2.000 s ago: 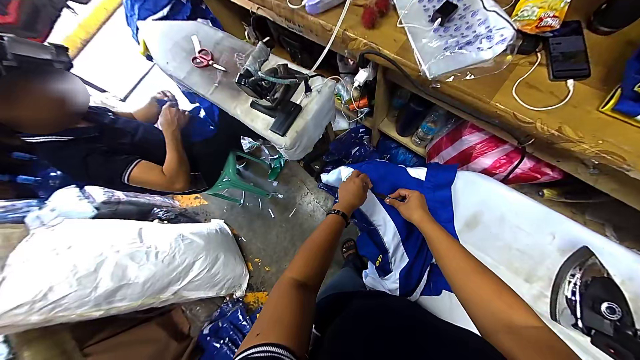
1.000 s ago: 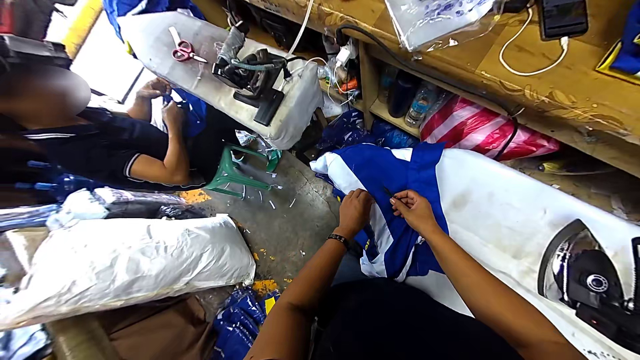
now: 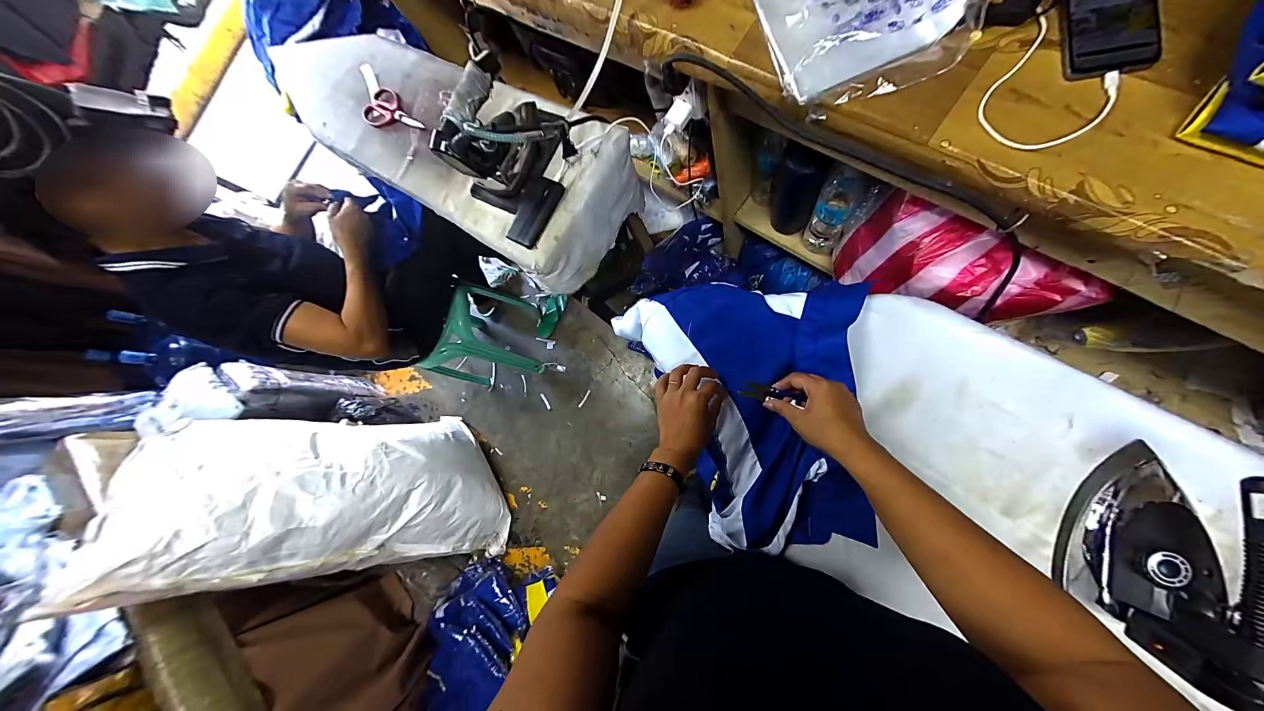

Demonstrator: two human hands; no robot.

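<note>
A blue and white garment (image 3: 790,346) lies over the narrow end of a white padded ironing board (image 3: 978,395), part of it hanging down the near side. My left hand (image 3: 688,405) rests with curled fingers on the white band of the cloth and pinches it. Just right of it, my right hand (image 3: 818,410) holds small dark thread snips (image 3: 758,391) between thumb and fingers, their tips pointing left over the blue fabric. An electric iron (image 3: 1150,563) sits at the right end of the board.
A seated co-worker (image 3: 257,276) handles blue cloth at the left. Behind are a second board (image 3: 341,79) with red-handled scissors (image 3: 387,111) and another iron (image 3: 504,148). A wooden table (image 3: 918,118) bears a phone (image 3: 1111,35). A green stool (image 3: 474,346) and white sack (image 3: 296,494) stand left.
My hands have moved from the garment's upper part down its white band, and the fabric lies flatter. The snips now show plainly in my right hand.
</note>
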